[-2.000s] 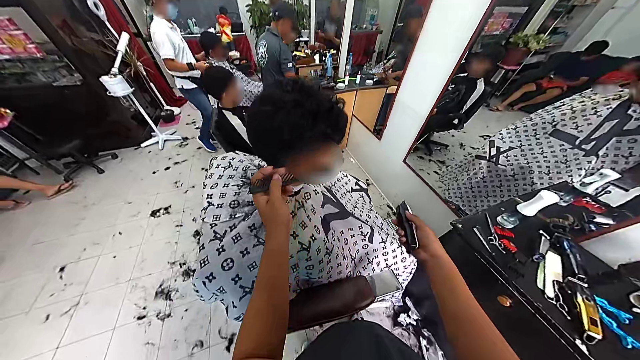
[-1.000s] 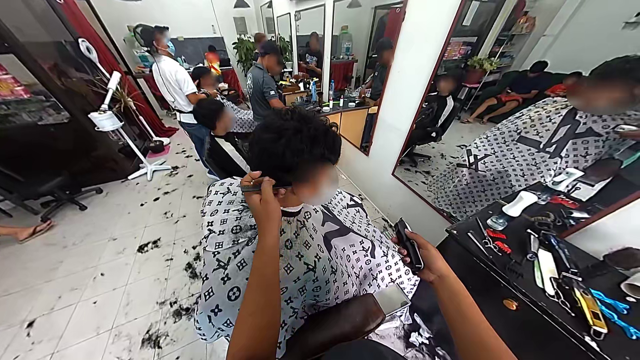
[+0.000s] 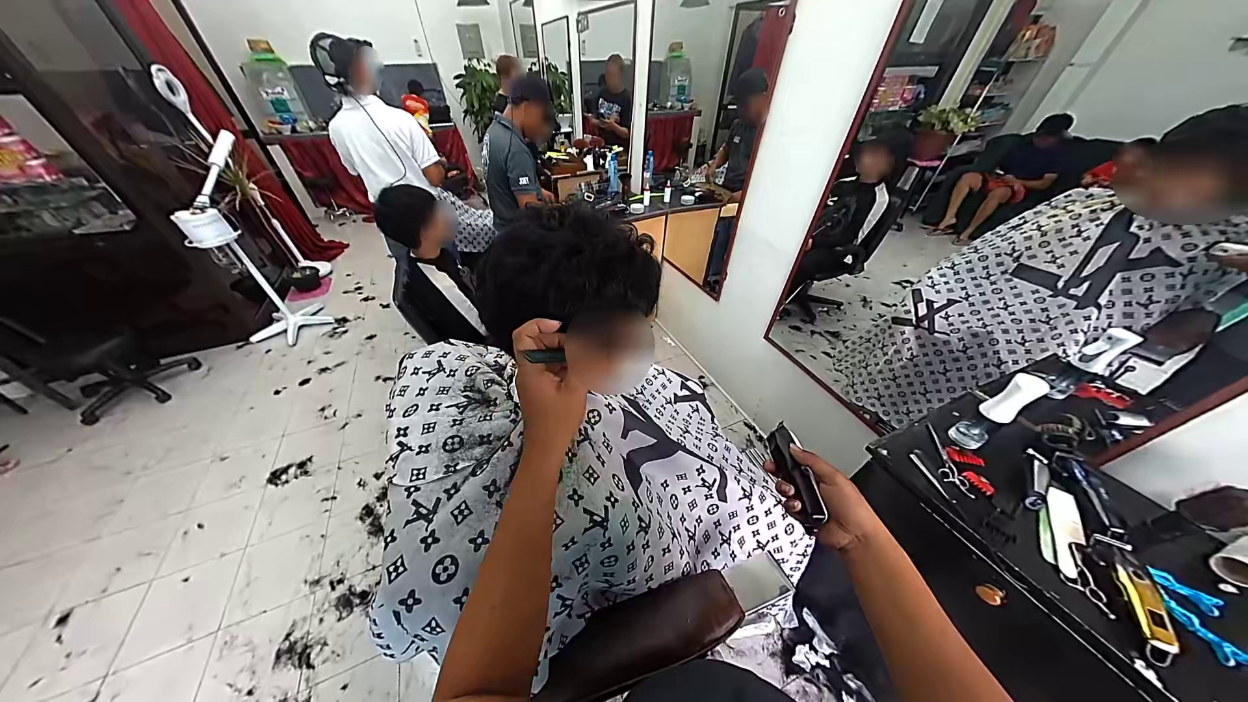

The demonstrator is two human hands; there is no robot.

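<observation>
A seated person with thick dark hair (image 3: 570, 263) is draped in a white and black patterned barber cape (image 3: 507, 487). Beside that head, near the ear, my left hand (image 3: 546, 370) grips a dark comb (image 3: 544, 357), partly hidden by the fingers. My right hand (image 3: 824, 502) holds a black hair clipper (image 3: 796, 473) upright to the right of the cape, apart from the hair. Below both hands lies the brown padded armrest (image 3: 648, 634) of the chair.
On the black counter (image 3: 936, 546) at right lie scissors (image 3: 941, 471), red clipper guards (image 3: 965, 455), a yellow clipper (image 3: 1143, 595) and blue clips (image 3: 1194, 604). A mirror (image 3: 877, 292) hangs above. Several people stand or sit behind. Cut hair litters the tiled floor (image 3: 224, 526).
My left hand has moved from the cape's shoulder area up close to the side of the head. The clipper stays in my right hand. The view has shifted somewhat.
</observation>
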